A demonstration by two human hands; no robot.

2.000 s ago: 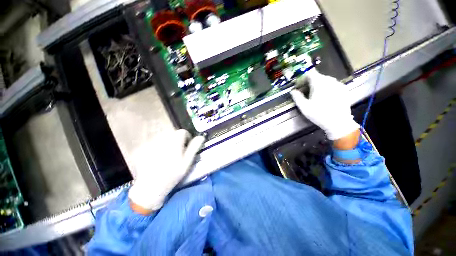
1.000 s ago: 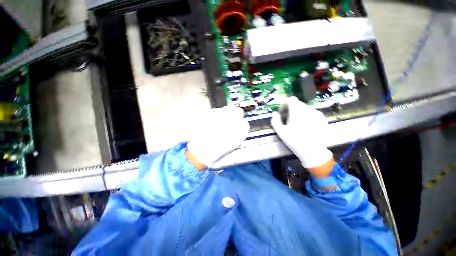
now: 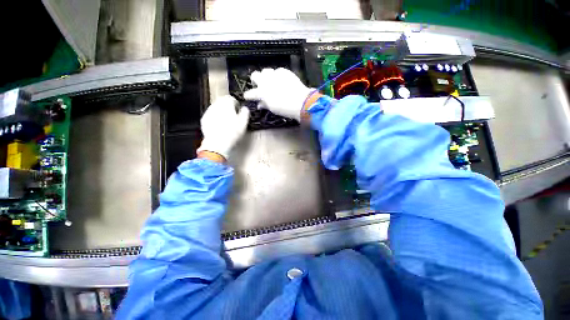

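Note:
Both hands wear white gloves and are at the black parts tray [image 3: 275, 120], which holds a pile of thin grey pins. My right hand [image 3: 277, 92] reaches over the tray, with its fingertips among the pins. My left hand [image 3: 224, 125] is at the tray's left edge, its fingertips close to my right fingertips. Whether either hand holds a pin cannot be seen. The green circuit board [image 3: 329, 62] sits in its dark carrier to the right, partly hidden by my right sleeve. Its white-silver heatsink [image 3: 431, 110] and orange-red chokes [image 3: 352, 83] show.
A pale plate [image 3: 272, 175] lies below the tray. Silver conveyor rails with dark chain run along the near edge [image 3: 306, 235] and far edge [image 3: 250, 30]. Another green circuit board [image 3: 56, 169] is at the far left. A thin blue cord [image 3: 350, 67] runs from my right wrist.
Both hands have left the board's near edge and moved up and left to the pin tray. The view has shifted, showing more of the line, including the left board and far rail.

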